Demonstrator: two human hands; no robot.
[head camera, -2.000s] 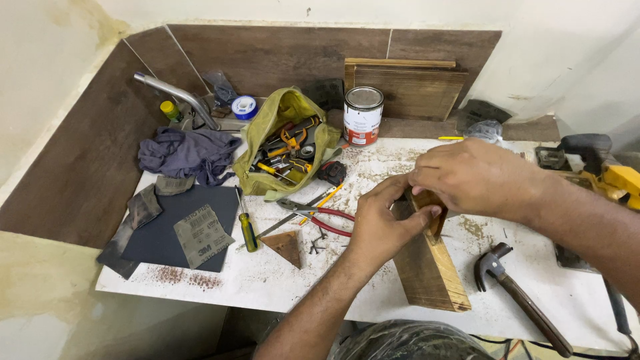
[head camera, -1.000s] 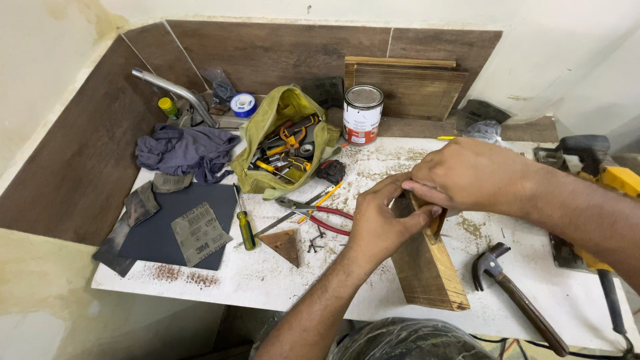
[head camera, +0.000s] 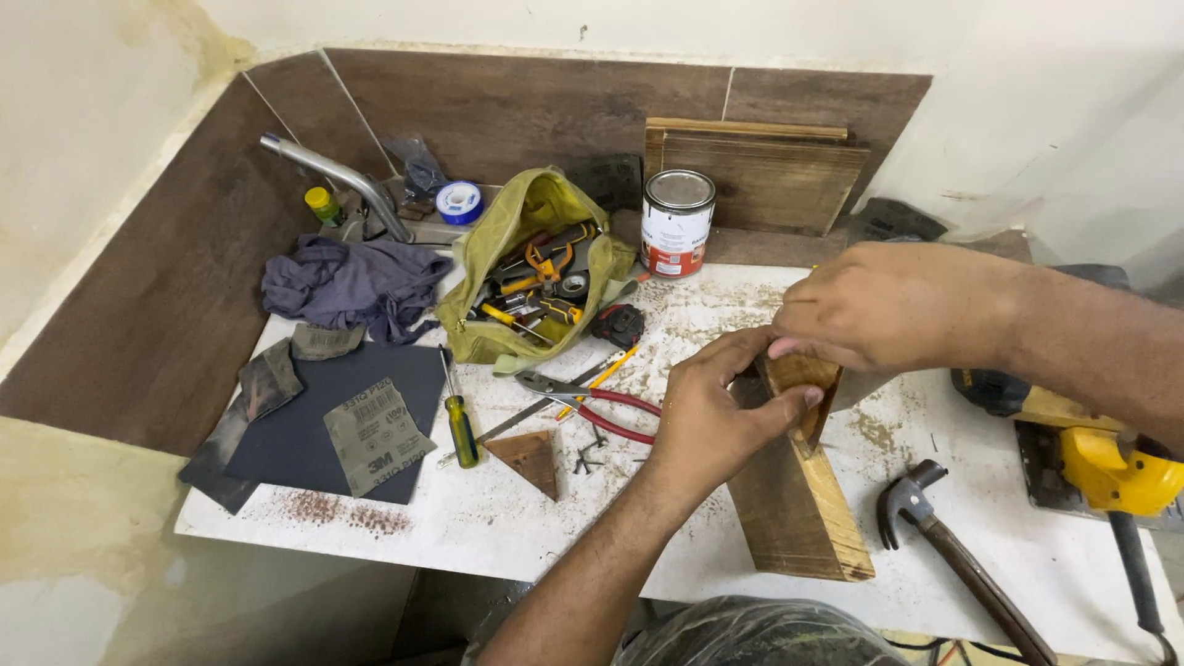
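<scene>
A small wooden piece (head camera: 803, 379) stands at the upper part of a thick wooden board (head camera: 786, 518) on the white tabletop. My left hand (head camera: 717, 407) grips this piece from the left, its thumb across the face. From above, my right hand (head camera: 860, 310) bends over the top of the same piece with its fingers curled; whether it holds anything small is hidden. Slip-joint pliers (head camera: 592, 398) with red handles lie left of my left hand, near a triangular wooden piece (head camera: 529, 460) and several loose nails (head camera: 587, 455). A claw hammer (head camera: 962, 555) rests right of the board.
An open green tool bag (head camera: 546, 268), a paint can (head camera: 678, 222) and leaning wooden panels (head camera: 758, 176) stand behind. Sandpaper (head camera: 377, 437), a screwdriver (head camera: 460, 425) and a grey cloth (head camera: 351, 282) lie left. A yellow power tool (head camera: 1110, 467) is at the right edge.
</scene>
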